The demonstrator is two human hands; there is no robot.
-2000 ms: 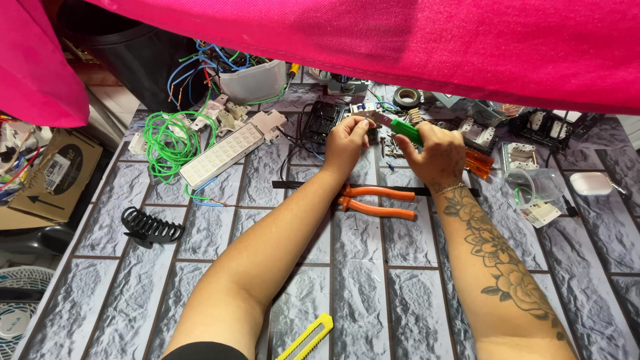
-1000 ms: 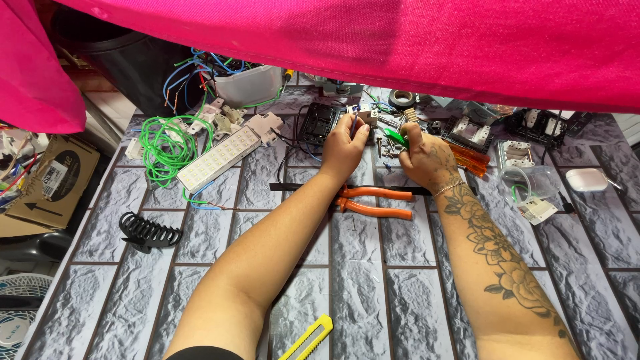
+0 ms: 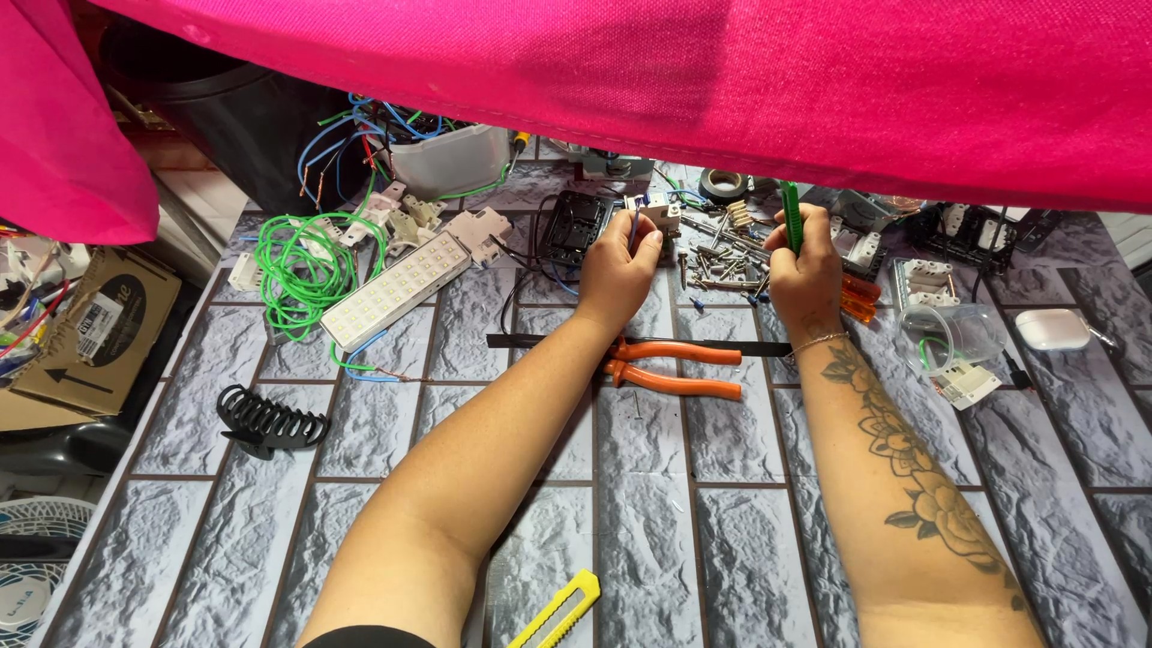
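My left hand pinches a small thin piece, perhaps a wire, beside a white electrical fitting; the fingers partly hide it. My right hand grips a green-handled tool upright, its working end not clearly visible. Between my hands lies a pile of screws with longer metal pieces. A black switch frame is just left of my left hand. Pliers with orange handles lie below my hands, near a black strip that passes behind my left forearm.
Green wire coil, LED light panel and black claw clip lie left; a yellow utility knife is at the near edge. Clear cup and white earbud case lie right. Pink cloth covers the upper view.
My right hand, with the green-handled tool, has moved right, away from my left hand, and the tool now points upward. The screw pile between them is more exposed.
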